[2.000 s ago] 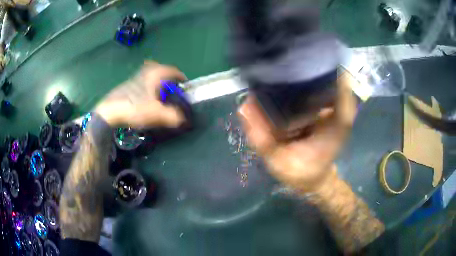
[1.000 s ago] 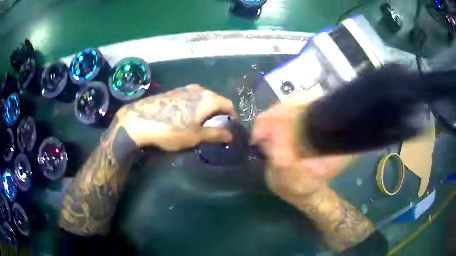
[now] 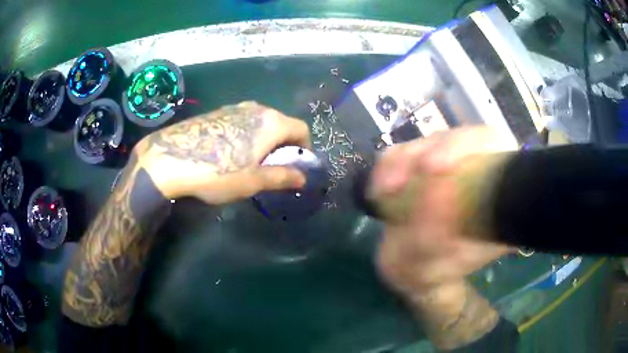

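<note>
My left hand (image 3: 231,155) holds a round dark lamp housing (image 3: 296,196) against the bench, its flat disc side with small holes facing up and pale under glare. My right hand (image 3: 434,200) is blurred and wrapped around the electric screwdriver (image 3: 558,200), whose large dark body reaches to the right edge. The driver's dark lower end is to the right of the housing, apart from it. Loose silver screws (image 3: 334,152) lie between the housing and the driver. The automatic screw feeder (image 3: 468,76) stands behind my right hand, which hides part of its front.
Round lamps stand at the left, one glowing green (image 3: 153,93) and one blue (image 3: 89,76). A pale metal strip (image 3: 275,38) crosses behind the work. A clear plastic tub (image 3: 568,103) is right of the feeder. The driver and right arm hide much of the bench's right side.
Since two seconds ago, my left hand has brought the housing to the bench centre. Over the last second, the driver has swung more level, with my right hand still on it. The camera view has shifted.
</note>
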